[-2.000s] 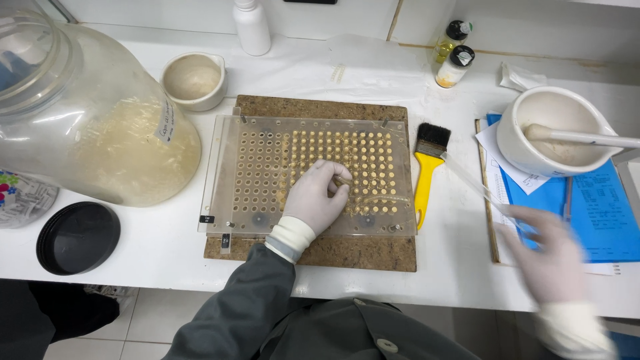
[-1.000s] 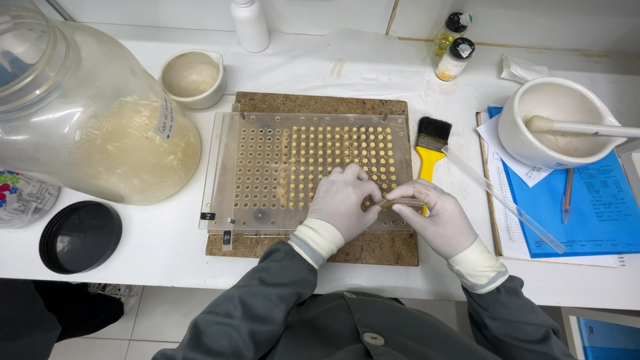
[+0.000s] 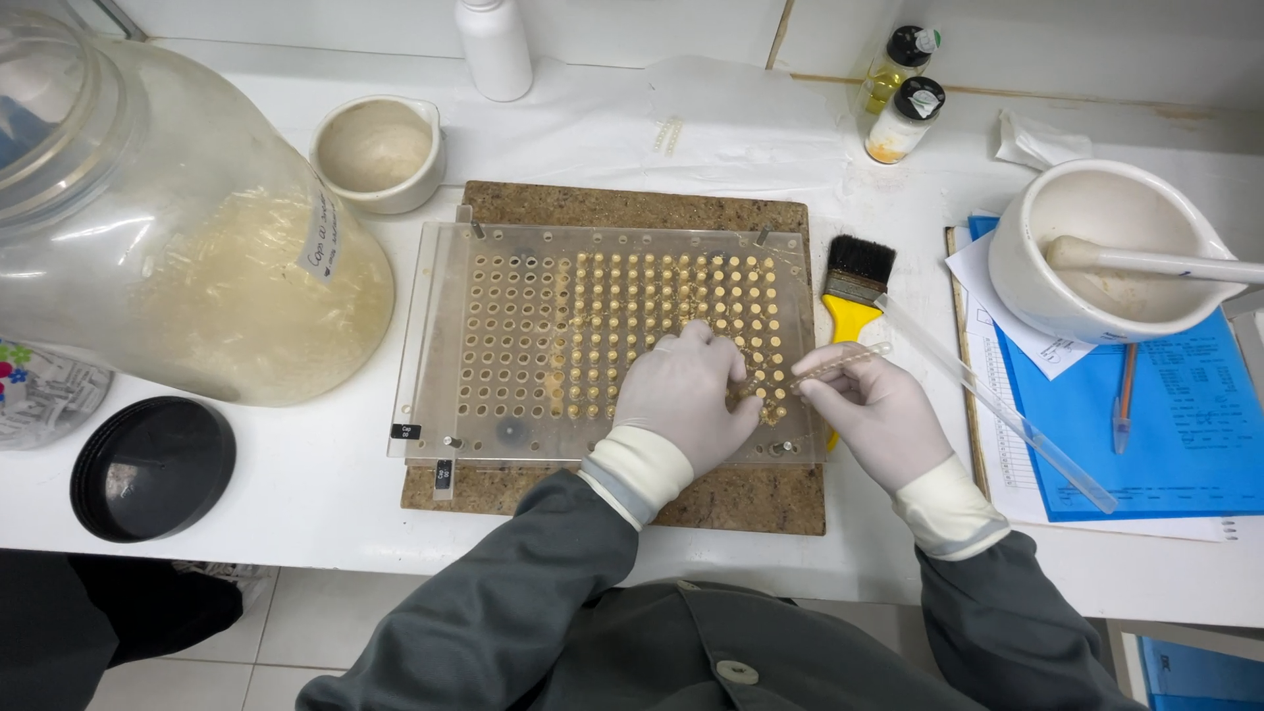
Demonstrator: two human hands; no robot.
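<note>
A clear plastic capsule-filling board (image 3: 444, 346) lies on a speckled brown slab (image 3: 632, 202). Filled capsules (image 3: 681, 296) stand in rows across its middle and right; the left holes look dark. My left hand (image 3: 686, 390), in a pale glove, rests palm down on the board's lower right, fingers curled; whether it holds anything is hidden. Off the board's right edge, my right hand (image 3: 869, 405) pinches a thin, translucent ridged strip (image 3: 857, 361) between thumb and fingers. A yellow-handled brush (image 3: 857, 281) lies beside the board, its handle passing behind my right hand.
At left are a large jar (image 3: 247, 286) of empty capsules, a black lid (image 3: 153, 469) and a small mortar (image 3: 378, 153). To the right, a larger mortar (image 3: 1106, 252) with a pestle stands by blue papers (image 3: 1136, 425) and a clear rod (image 3: 997, 405). Bottles (image 3: 907, 118) stand behind.
My right hand has come from the right side to the board, met my left hand there, and now stands apart from it with the strip. My left hand stays over the board.
</note>
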